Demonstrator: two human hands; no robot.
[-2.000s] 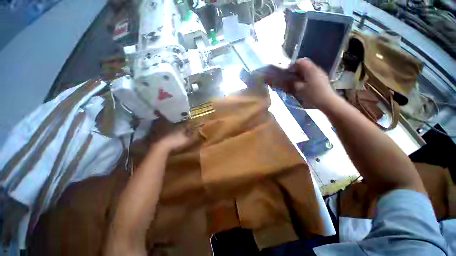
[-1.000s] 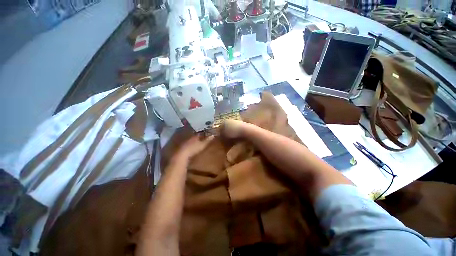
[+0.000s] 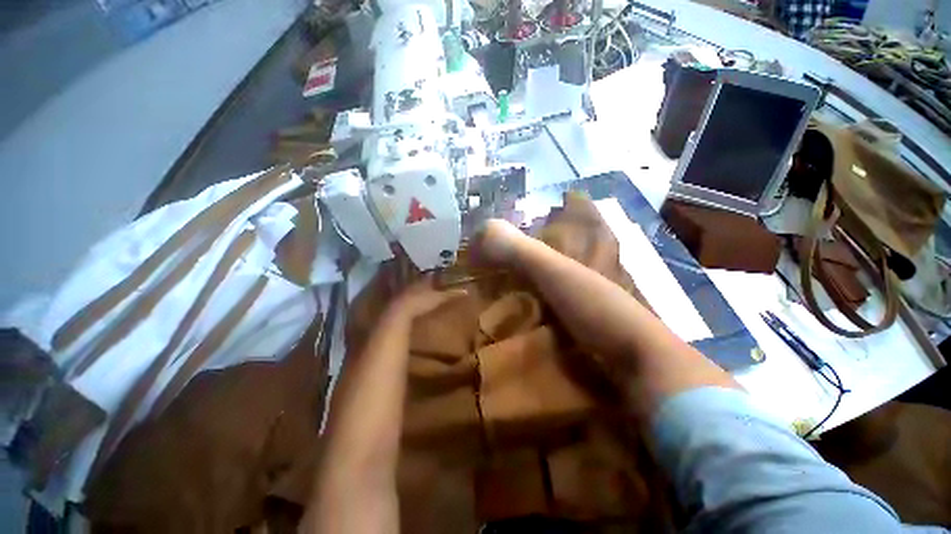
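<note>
A large brown fabric panel [image 3: 532, 381] lies from under the white head [image 3: 415, 198] of the sewing machine down over my lap, bunched in folds near the needle area. My left hand [image 3: 425, 296] lies on the fabric just below the machine head, its fingers partly hidden. My right hand [image 3: 496, 242] is on the fabric beside the needle area, fingers bent and their tips hidden. Whether either hand pinches the cloth does not show clearly. The clamp area is mostly covered by my right hand.
White and brown striped layers [image 3: 177, 282] hang at the left. The dark bed plate [image 3: 720, 313] is right of the fabric. A screen [image 3: 746, 141] stands on a brown box [image 3: 720, 238], with a tan bag [image 3: 871, 193] behind. A thin dark tool [image 3: 793, 339] lies at the right.
My right hand has come from near the screen two seconds ago to the needle area. The fabric there is now more bunched. Since one second ago, the hands have shifted only slightly.
</note>
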